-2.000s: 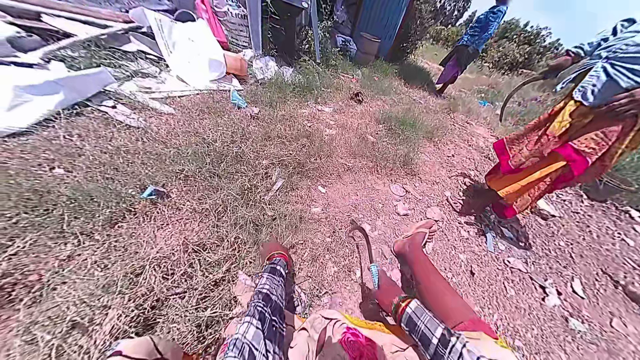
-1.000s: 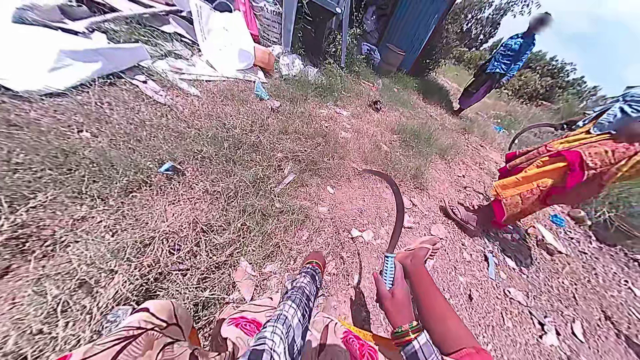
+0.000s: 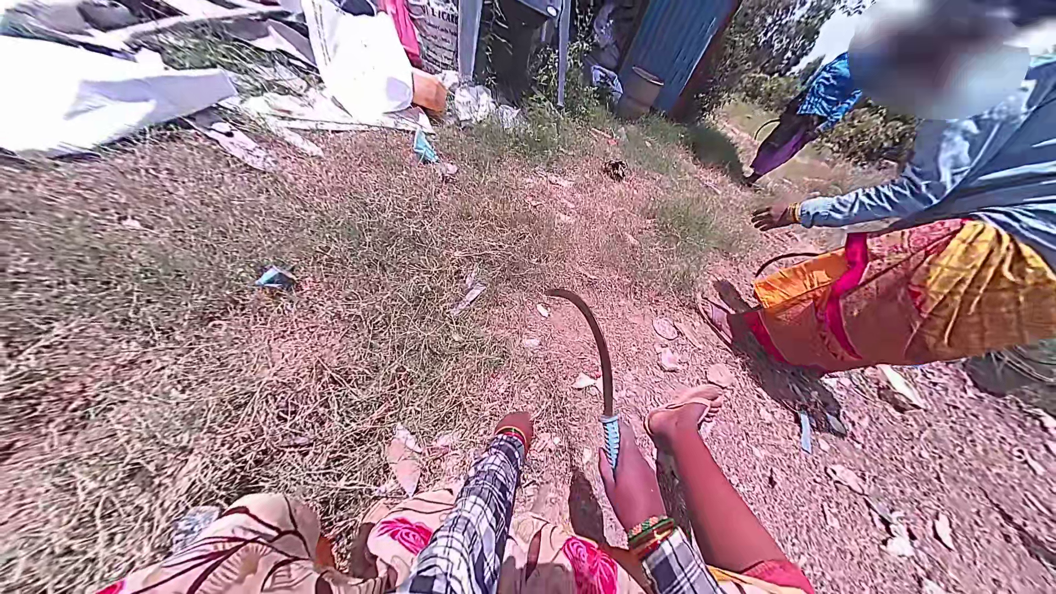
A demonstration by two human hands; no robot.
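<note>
A sickle with a curved dark blade [image 3: 601, 355] and a light-blue handle stands up from my right hand [image 3: 634, 483], which is closed around the handle. The blade's tip curves to the left over bare, stony ground. My left hand [image 3: 516, 425] is low in front of me, left of the sickle, beside dry grass [image 3: 396, 371]; its fingers are too small and dark to make out. Bangles circle both wrists below checked sleeves. A foot in a flip-flop [image 3: 685, 408] rests on the soil just right of my right hand.
A person in a blue shirt and a red and yellow skirt [image 3: 899, 297] is close on the right, another person [image 3: 813, 115] farther back. White sheets [image 3: 107, 95] and boards lie at upper left, by a blue corrugated metal sheet [image 3: 676, 49]. Stones and litter scatter the ground.
The person in the red and yellow skirt has come farther into view, one arm now stretched to the left. The person farther back is now bent over, upright a second ago.
</note>
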